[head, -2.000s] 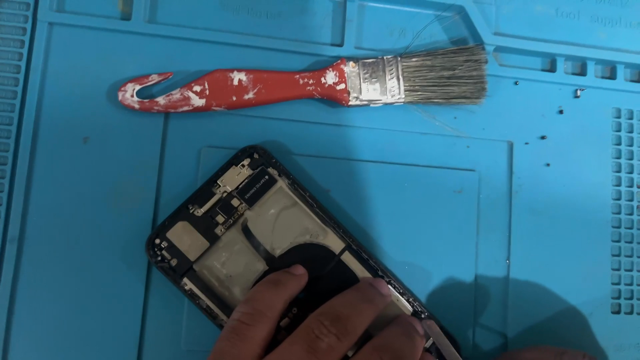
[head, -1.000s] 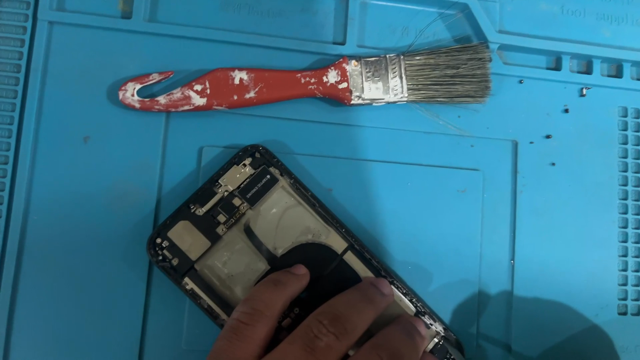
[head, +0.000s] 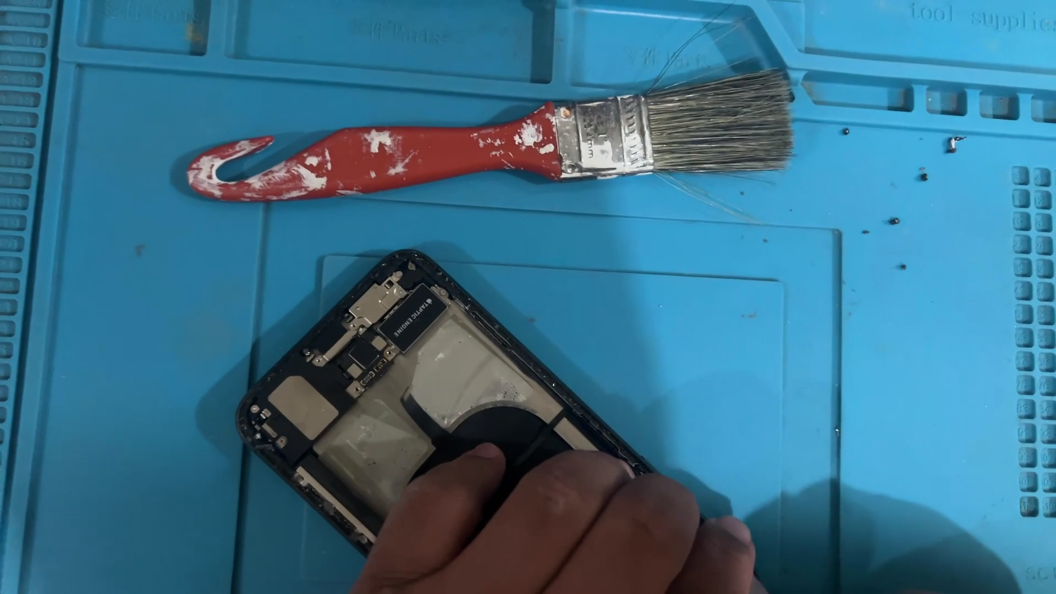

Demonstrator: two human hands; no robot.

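Note:
An opened smartphone housing (head: 305,404) lies tilted on the blue mat, its inner parts facing up. A loudspeaker module, small metal brackets and a black vibration module (head: 414,318) show at its upper end, with a round black coil pad (head: 495,425) nearer the middle. My left hand (head: 544,528) comes in from the bottom edge, its fingers bent over the lower part of the housing and its right side; they hide that part. My right hand is not in view. Above the phone lies a paintbrush (head: 412,157) with a paint-spotted red handle, touched by no hand.
Beneath everything is a blue silicone repair mat (head: 709,346) with moulded trays (head: 388,41) along the top and slotted strips at both sides. Several tiny dark screws or bits (head: 894,221) are scattered at the upper right. A shadow falls across the lower right.
The fingers of my left hand at the right side of the phone have shifted a little to the right, and a fingertip now shows past its edge. The phone and brush lie as before.

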